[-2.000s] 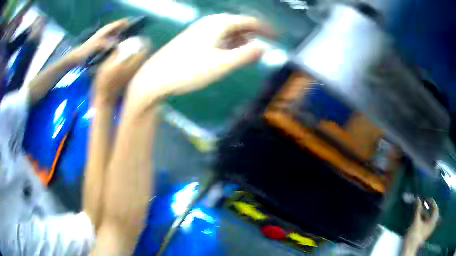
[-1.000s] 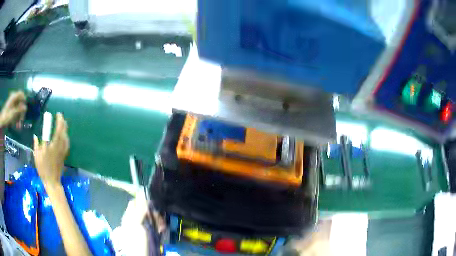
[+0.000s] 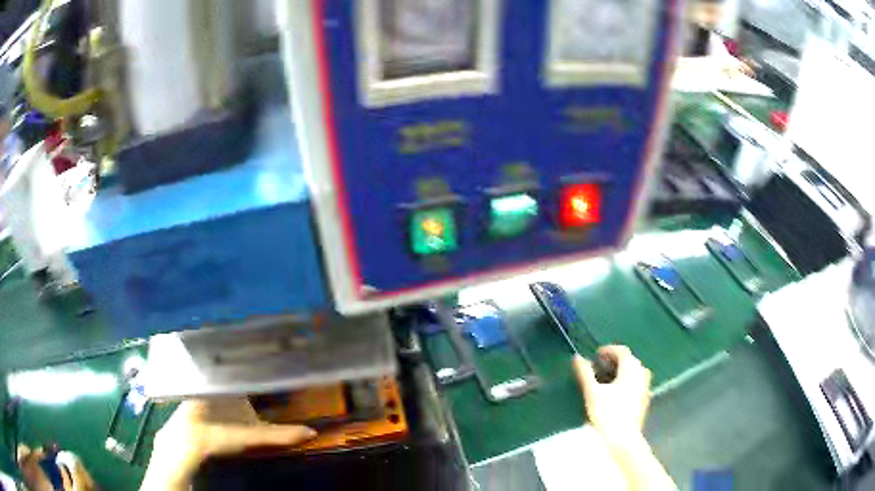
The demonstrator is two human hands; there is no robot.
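My left hand (image 3: 206, 436) is at the front of the orange fixture (image 3: 360, 432) under the silver press head (image 3: 278, 355), one finger stretched along the fixture. Blur and the hand's angle hide whether it holds anything. My right hand (image 3: 619, 393) is closed on the near end of a thin dark phone middle frame (image 3: 566, 315) with a blue patch, over the green belt. The press head covers the back of the fixture, so its contents are only partly seen.
The control panel (image 3: 499, 153) hangs large in front. Several frames, including one with a blue patch (image 3: 494, 350), lie on the green belt (image 3: 576, 422). Another person's hands (image 3: 53, 470) are at bottom left. A white machine stands far right, with a dark frame (image 3: 844, 403) on it.
The view has swung right. My left hand has come to the fixture from its left, where a frame showed beside it. My right hand has reached the belt and taken hold of a frame.
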